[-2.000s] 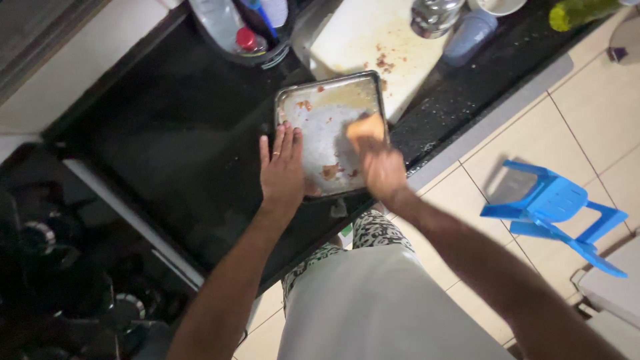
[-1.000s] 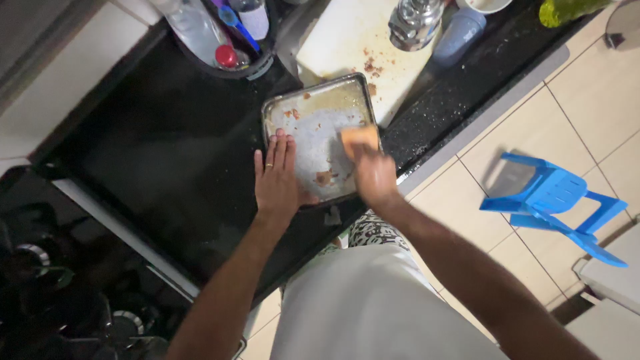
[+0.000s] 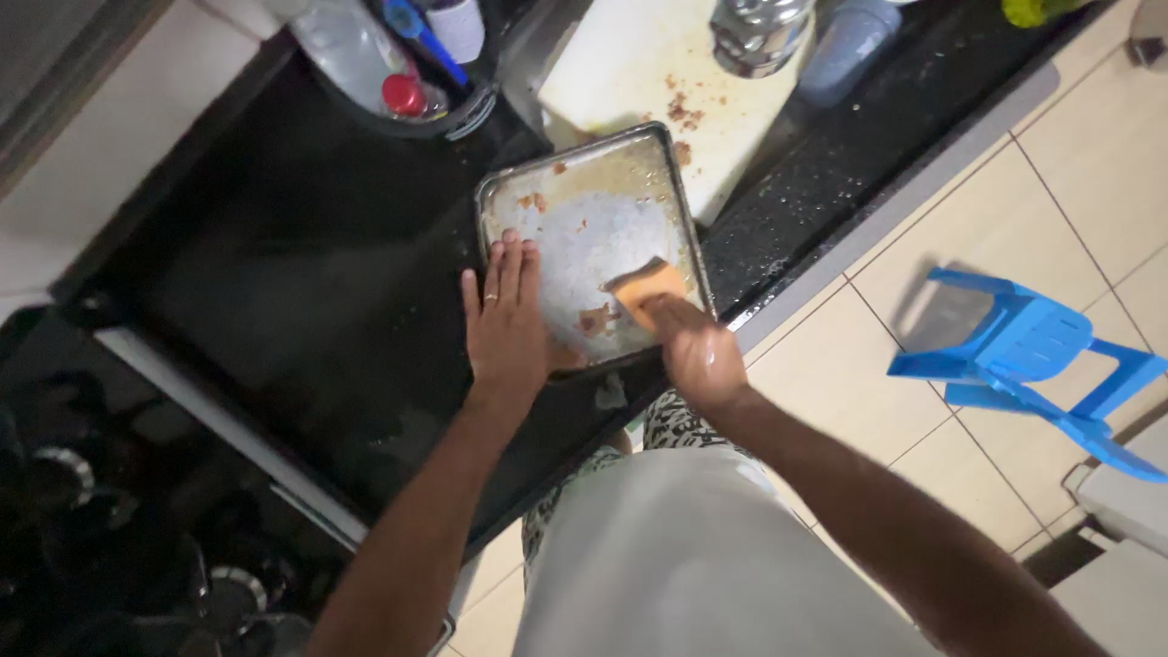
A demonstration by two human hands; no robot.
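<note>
A square metal baking tray [image 3: 593, 228] with brown burnt residue lies on the black countertop, one corner close to a white cutting board [image 3: 630, 73]. My left hand [image 3: 506, 319] rests on the tray's left rim, fingers extended, a ring on one of them. In my right hand [image 3: 698, 351] is an orange sponge [image 3: 650, 285] with a dark side, pressed on the tray's right part beside a brown patch. Wet suds show on the back of that hand.
Beyond the tray stand a dark tub [image 3: 383, 119] of bottles, a shiny metal vessel [image 3: 762, 36] and a grey-blue plastic cup [image 3: 849, 50]. A gas stove [image 3: 137, 511] is at lower left. On the tiled floor at right is a blue plastic chair [image 3: 1031, 338].
The sponge in my right hand has moved over the tray's right side, lower than a second ago. My left hand stays at the left rim.
</note>
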